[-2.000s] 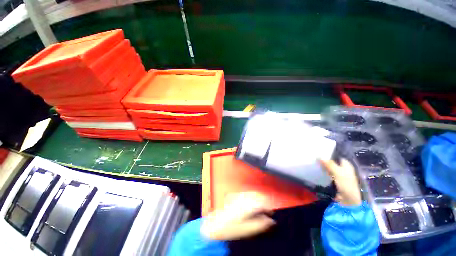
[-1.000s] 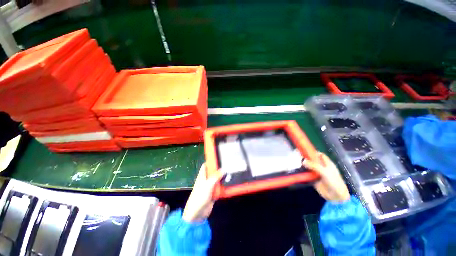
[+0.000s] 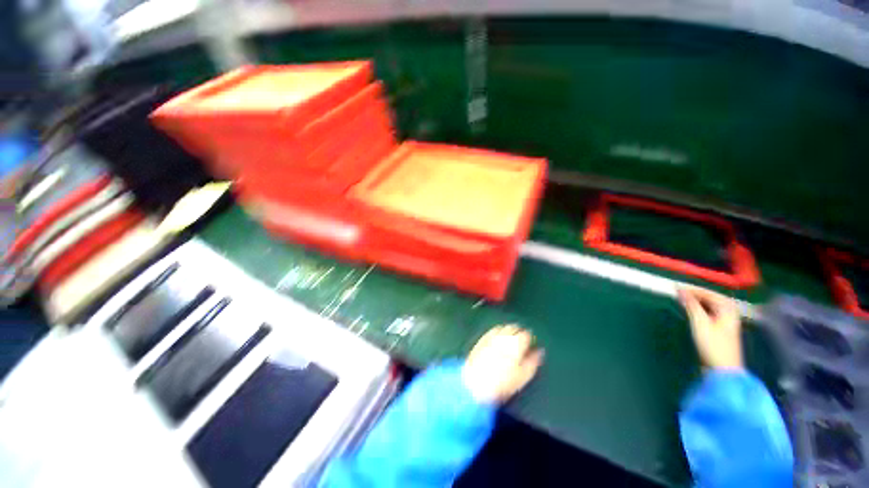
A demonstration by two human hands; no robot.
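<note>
A red-orange frame fixture [image 3: 598, 233] lies on the line behind my hands, with a dark, blurred interior. My right hand [image 3: 715, 324] is just in front of its near edge, with fingers loosely bent and nothing visible in them. My left hand [image 3: 503, 364] is over the green bench [image 3: 591, 343], right of the foam trays, loosely curled and empty. Two stacks of orange carrier trays [image 3: 448, 191] stand at the left. Whether the frame holds a tablet unit cannot be told.
White foam trays [image 3: 224, 367] at lower left hold dark tablet units [image 3: 262, 419]. A clear blister tray [image 3: 796, 381] with black parts is cut off at the right edge. Part of another red frame [image 3: 843, 276] shows at far right. Blurred stacked items stand at far left.
Both hands have let go of the red frame with the silver-white-backed unit; that unit is no longer recognisable. The hands are apart, the right further forward. The view has swung left and tilted.
</note>
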